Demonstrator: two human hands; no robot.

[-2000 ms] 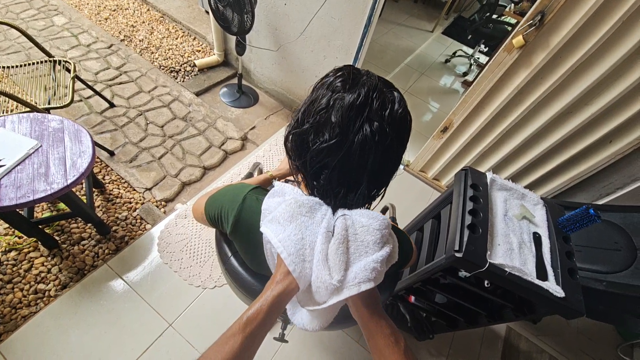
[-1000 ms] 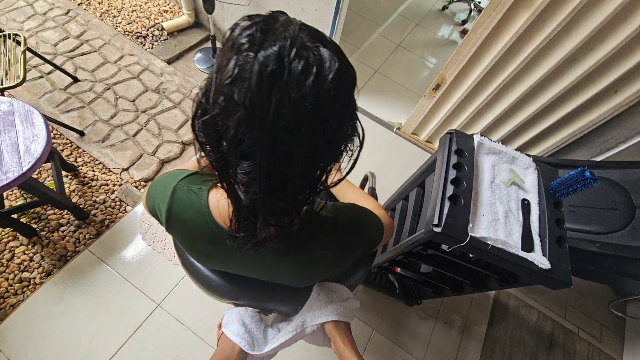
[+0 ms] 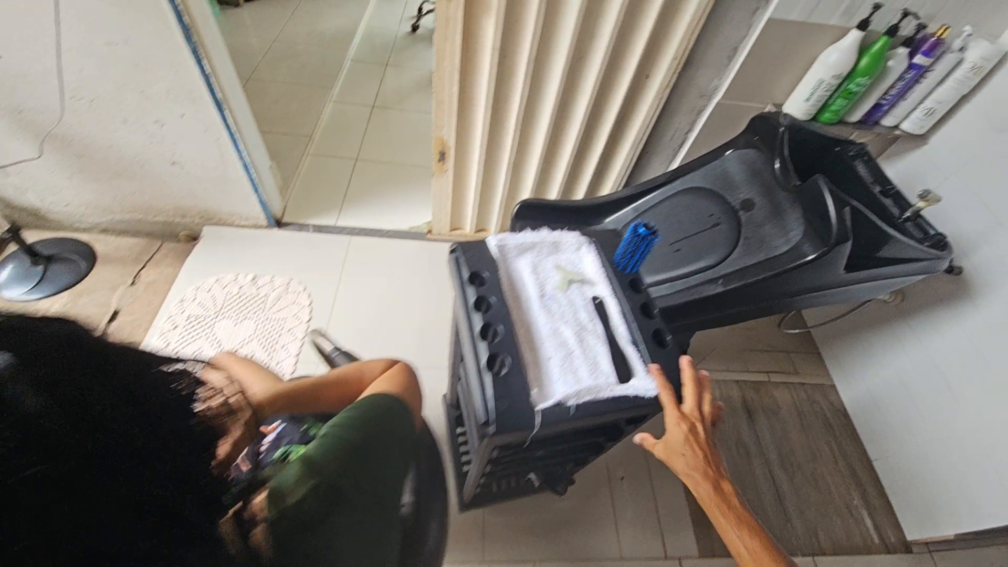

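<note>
My right hand (image 3: 685, 425), empty with its fingers spread, is at the near right corner of a black salon trolley (image 3: 512, 425); whether it touches the trolley I cannot tell. On the trolley top a white towel (image 3: 551, 339) lies flat, bearing a black comb (image 3: 612, 339) and a pale clip-like item (image 3: 570, 277). A blue round brush (image 3: 635, 246) stands at the trolley's far right edge. My left hand is out of view. At the left sits a person in a green top (image 3: 339, 480) with dark hair (image 3: 94, 441), which looks wet.
Behind the trolley is a black shampoo basin unit (image 3: 709, 213). Several pump and spray bottles (image 3: 854, 79) stand on a shelf at the upper right. A cream folding door (image 3: 567, 110) borders the doorway. A crocheted mat (image 3: 236, 319) and a fan base (image 3: 47, 266) are on the floor at left.
The view has swung right, toward the trolley. Both hands held the white towel behind the seated person a second ago; now my right hand is empty beside the trolley.
</note>
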